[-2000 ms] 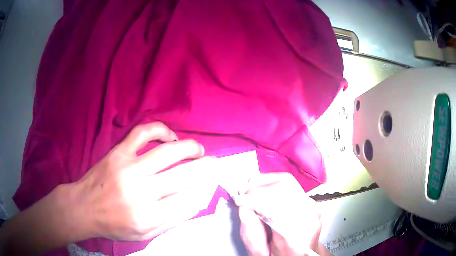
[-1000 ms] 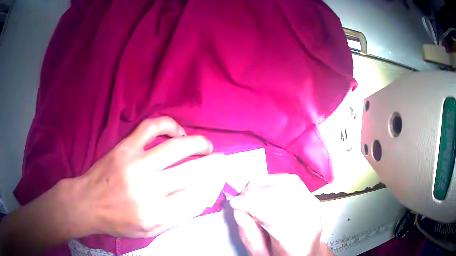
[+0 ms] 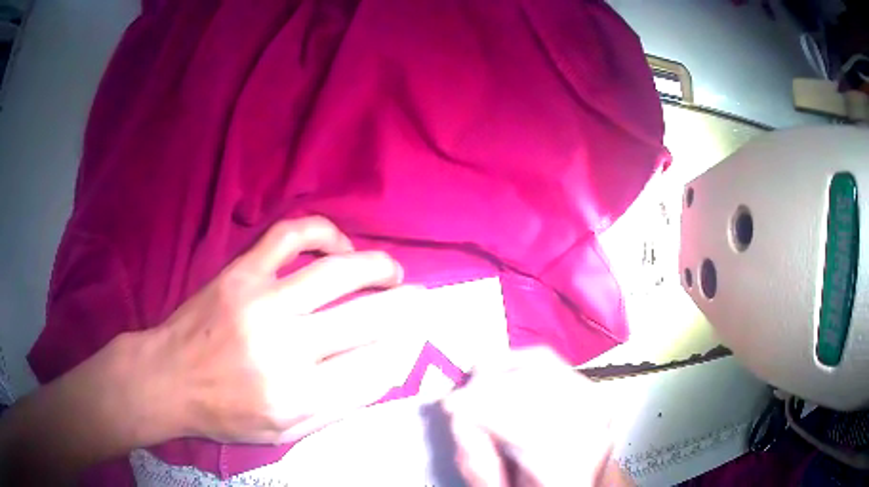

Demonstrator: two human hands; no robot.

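The magenta garment (image 3: 457, 143) lies in folds over the white table. A pale template (image 3: 467, 314) with a V notch lies on its near edge, and magenta cloth shows through the notch. My left hand (image 3: 276, 342) rests flat with bent fingers on the template's left part and the cloth, pressing them down. My right hand (image 3: 534, 418) is at the template's lower right, just right of the notch, washed out by glare. Its fingers are bunched, and whether they hold a thin tool cannot be made out.
The cream sewing machine head (image 3: 781, 266) with a green label stands at the right. A cream looped bar (image 3: 672, 78) lies beyond the cloth. Dark cables (image 3: 791, 428) hang at the lower right. The table's ruler strip (image 3: 686, 457) runs along the near edge.
My right hand has drawn slightly down and right from the notch, so more of the notch shows. My left hand stays on the template. The view has shifted slightly.
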